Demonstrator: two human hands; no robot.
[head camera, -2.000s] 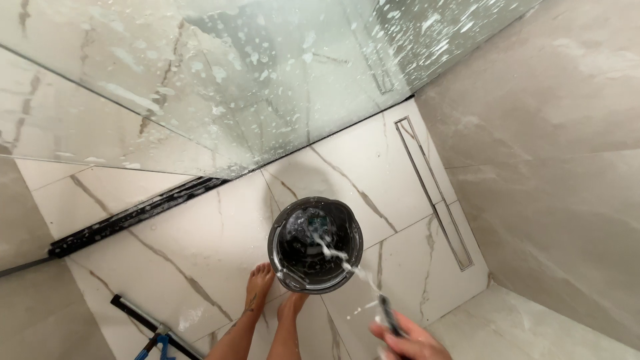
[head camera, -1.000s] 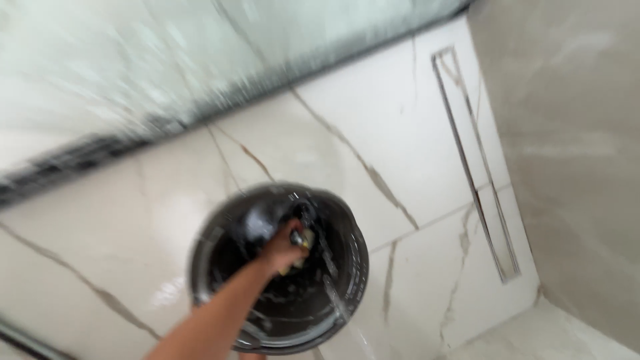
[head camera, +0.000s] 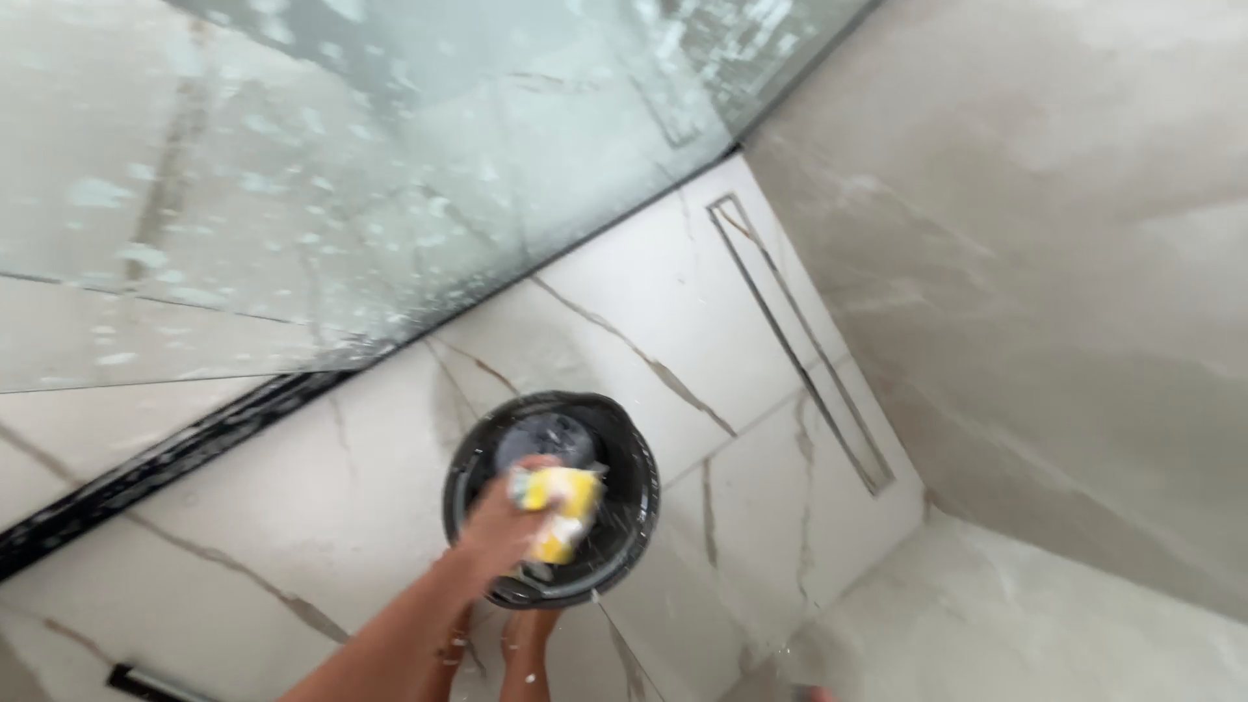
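Observation:
My left hand (head camera: 512, 517) grips a yellow sponge (head camera: 575, 497) with white suds on it, held over a black bucket (head camera: 643, 487). The bucket stands on the marble-look floor tiles, just in front of my bare feet, and has dark, wet contents. At the bottom edge, right of centre, only a small blurred part of my right hand (head camera: 822, 694) shows, by the dark end of some object; its grip is out of sight. Foam and drops cover the shower's glass panel (head camera: 409, 175).
A black track (head camera: 185, 448) runs along the foot of the glass. A linear floor drain (head camera: 799, 341) lies near the right tiled wall (head camera: 1024, 244). The end of a squeegee (head camera: 156, 682) shows on the floor at lower left.
My left hand, reaching down inside the bucket one second ago, is now raised above it with the yellow sponge. My right hand, seen with a dark handle two seconds ago, is mostly out of frame.

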